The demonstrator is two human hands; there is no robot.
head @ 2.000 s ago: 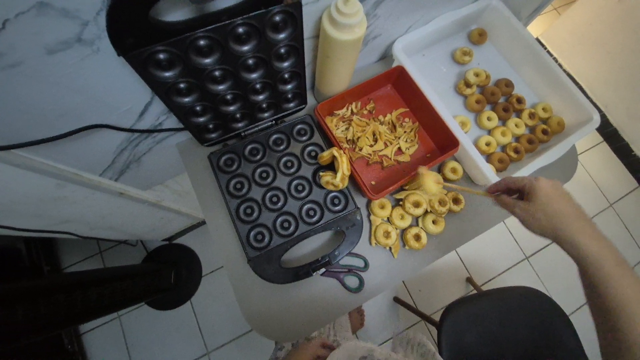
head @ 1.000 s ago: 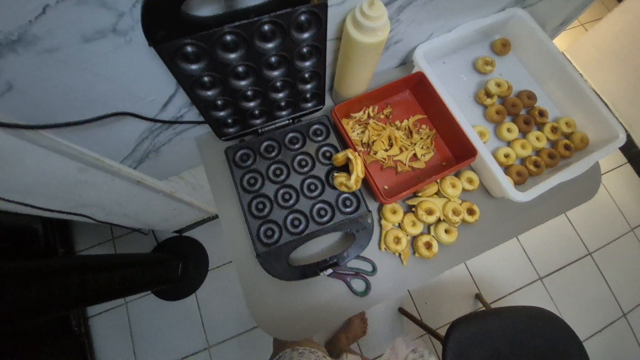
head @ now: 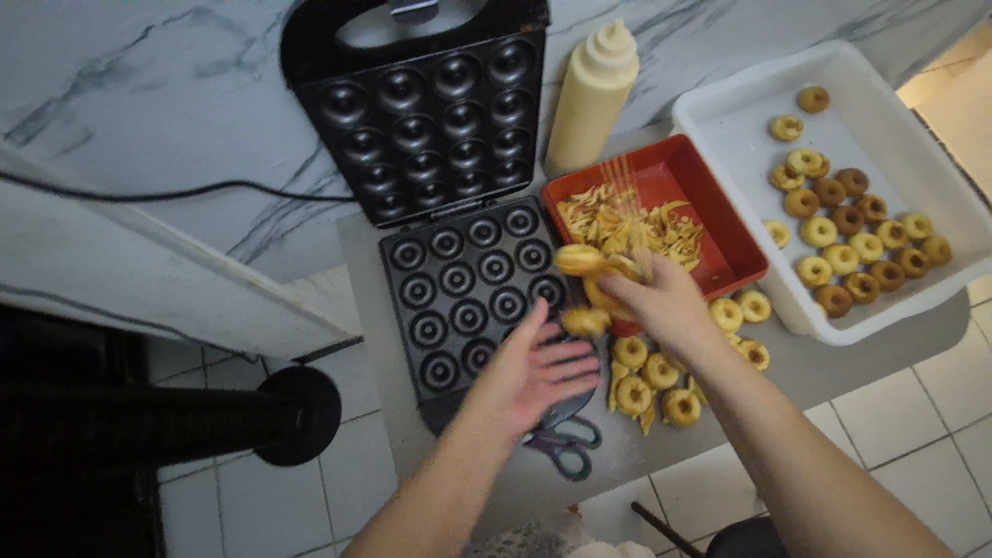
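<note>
My right hand (head: 655,298) grips a joined piece of cooked batter (head: 601,291) above the near left corner of a red tray (head: 725,221), which holds thin golden scraps (head: 612,221). Something thin and pale, blurred by motion, crosses the tray beside the fingers; I cannot tell whether the hand holds it. My left hand (head: 546,372), empty with spread fingers, is over the front right of the lower plate of a black mini-donut maker (head: 469,298). The maker's lid stands raised. Several mini donuts with thin edges (head: 659,372) lie on the table right of my left hand.
Scissors (head: 570,449) lie at the table's front edge. A squeeze bottle of pale batter (head: 593,97) stands behind the red tray. A white tub (head: 833,333) at the right holds several mini donuts. A black cord (head: 232,186) runs left from the maker. A dark chair (head: 748,539) is below.
Both hands have come into view since the previous frame. The joined batter piece, which lay on the red tray's left rim by the maker, is now in my right hand.
</note>
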